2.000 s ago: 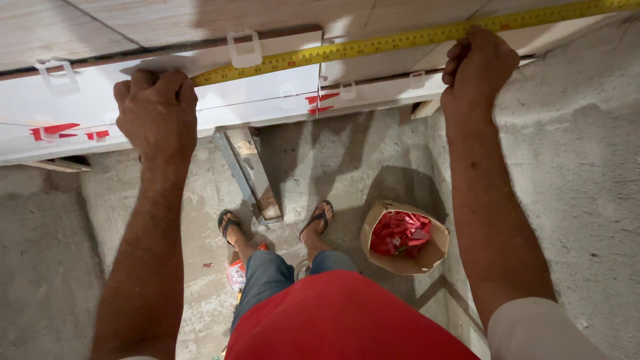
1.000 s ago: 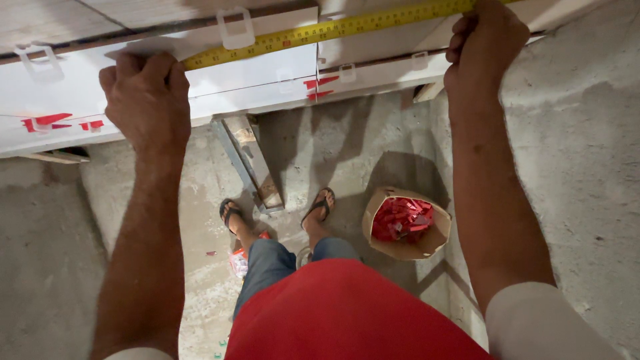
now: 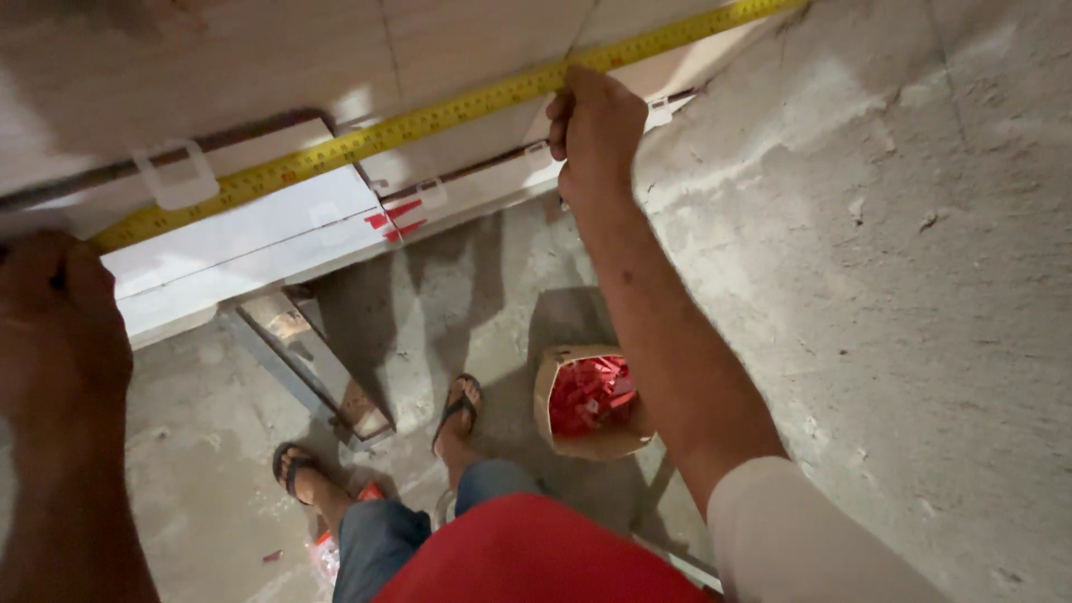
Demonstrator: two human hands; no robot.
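A yellow tape measure blade [image 3: 435, 120] stretches slantwise over the wall tiles, from the left up to the concrete wall at the top right. My left hand [image 3: 59, 310], at the left edge, is closed on its lower end; whether it also holds the case is hidden. Farther along, my right hand [image 3: 599, 126] pinches the blade's lower edge between thumb and fingers. Beneath the blade lie a white tile strip [image 3: 251, 230] and a translucent tile-leveling clip [image 3: 177, 177]. Red wedges [image 3: 395, 219] stick out at a tile joint, near another clip [image 3: 432, 194].
A paper bag [image 3: 546, 402] of red leveling wedges [image 3: 593, 394] stands on the concrete floor, right of my sandalled feet. A metal-edged beam [image 3: 314, 360] slants down below the tile ledge. A rough concrete wall [image 3: 879, 251] rises at the right. A plastic bag [image 3: 327, 553] lies beside my leg.
The view has shifted to the right, showing the blade reaching the concrete wall. Both hands stay at the tape throughout.
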